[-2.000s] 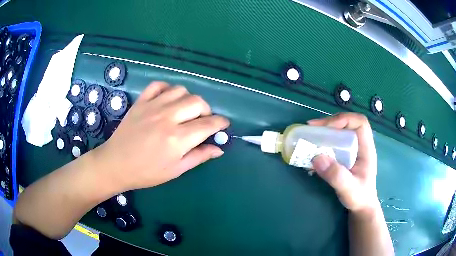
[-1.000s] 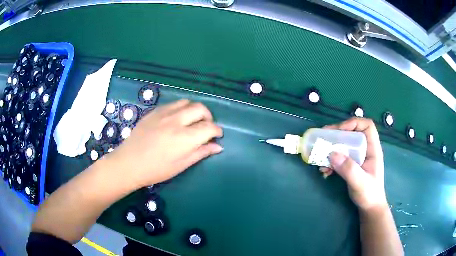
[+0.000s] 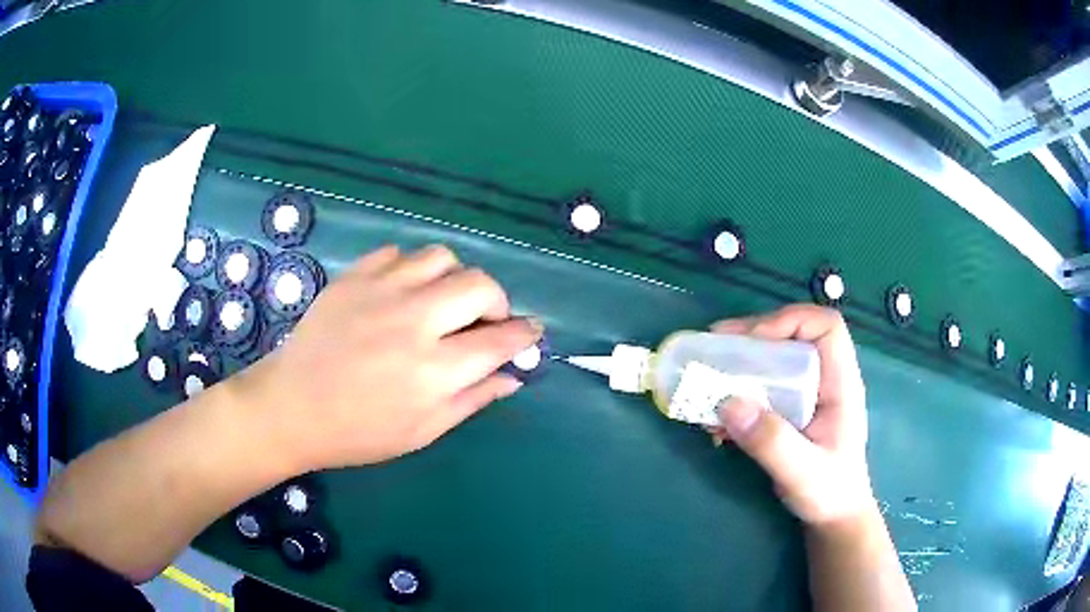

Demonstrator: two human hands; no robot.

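Observation:
My left hand (image 3: 400,359) holds a small round black part (image 3: 527,357) with a white centre between thumb and fingers, over the dark green surface. My right hand (image 3: 807,418) holds a translucent squeeze bottle (image 3: 753,368) on its side, with a white label and yellowish liquid near the neck. The bottle's thin needle (image 3: 583,362) points left, its tip at or very near the part's edge; contact cannot be told. Loose black parts (image 3: 237,265) lie left of my left hand, which hides some of them. More lie below my left wrist.
A blue tray (image 3: 74,239) heaped with black parts stands at the left edge. A crumpled white cloth (image 3: 138,263) lies beside it. The green conveyor belt (image 3: 478,108) runs along the far side with a row of parts (image 3: 726,244). A metal rail (image 3: 885,155) curves beyond it.
Compared with one second ago, a part now shows in my left fingers and the needle is at it. Both hands and the bottle appear further left, as the whole view has shifted.

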